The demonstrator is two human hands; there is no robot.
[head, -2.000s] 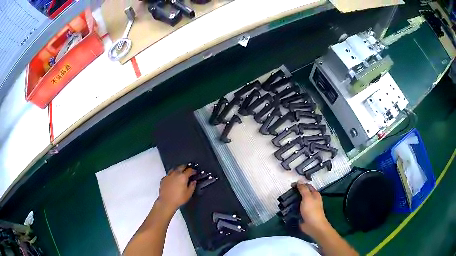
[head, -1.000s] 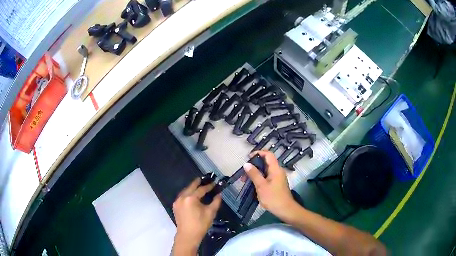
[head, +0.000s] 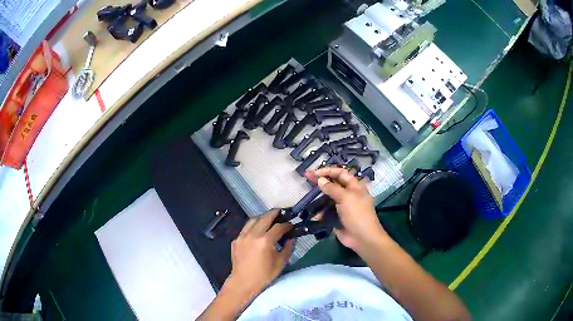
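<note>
My left hand (head: 259, 251) is closed on black angled parts (head: 295, 233) in front of my body. My right hand (head: 353, 207) holds a straight black bar (head: 311, 199) against them. The fingers hide where the pieces meet, and how many there are I cannot tell. Angled black housings (head: 283, 128) lie in loose rows on the pale ribbed foam sheet (head: 251, 182) just beyond my hands. A small black part (head: 215, 224) lies on the black mat (head: 182, 182) to the left.
A white sheet (head: 147, 251) lies at the left. The silver-grey fixture machine (head: 396, 78) stands at the back right. A round black stool (head: 443, 210) and a blue crate (head: 521, 182) are at the right. A red-orange bin (head: 31, 113) and a metal tool (head: 85, 69) are on the pale shelf.
My hands have come together from the mat and the foam's near edge, bringing black parts with them. Since the last frame, they have stayed joined at the parts. The view has shifted.
</note>
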